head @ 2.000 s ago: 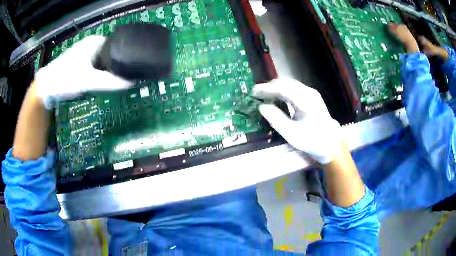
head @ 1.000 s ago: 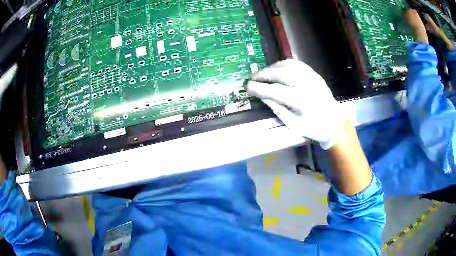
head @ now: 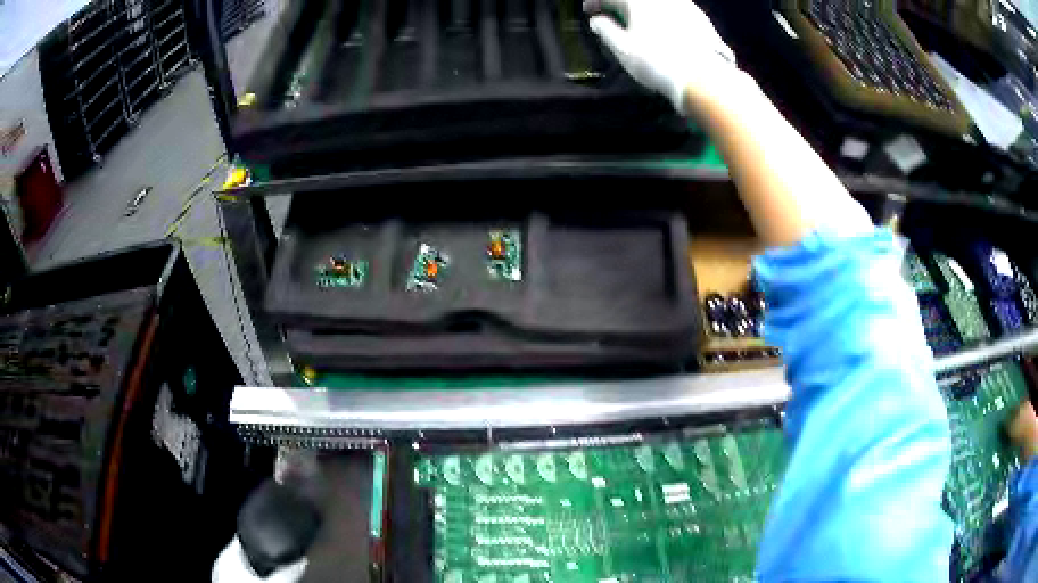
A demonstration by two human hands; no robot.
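My right hand point(head: 666, 51), in a white glove, is at the top over the black slotted foam tray point(head: 455, 120) on the upper shelf. Something dark shows at its fingertips; whether it is gripped cannot be told. My left hand point(head: 260, 564), gloved and cut off by the bottom edge, holds a black bulbous object point(head: 277, 526) over the conveyor. The large green board point(head: 592, 512) lies in its carrier at the bottom, partly behind my right sleeve.
Below the slotted tray, a black foam component tray point(head: 615, 273) holds three small green modules point(head: 428, 268). A cardboard box point(head: 728, 268) with black cylinders is beside it. A black tote point(head: 171, 376) stands left. Another person's hand point(head: 1022, 427) is at the right edge.
The view has swung up to the shelves. My right hand has left the board's lower right corner and reached up to the slotted tray. My left hand is back in view with the black object.
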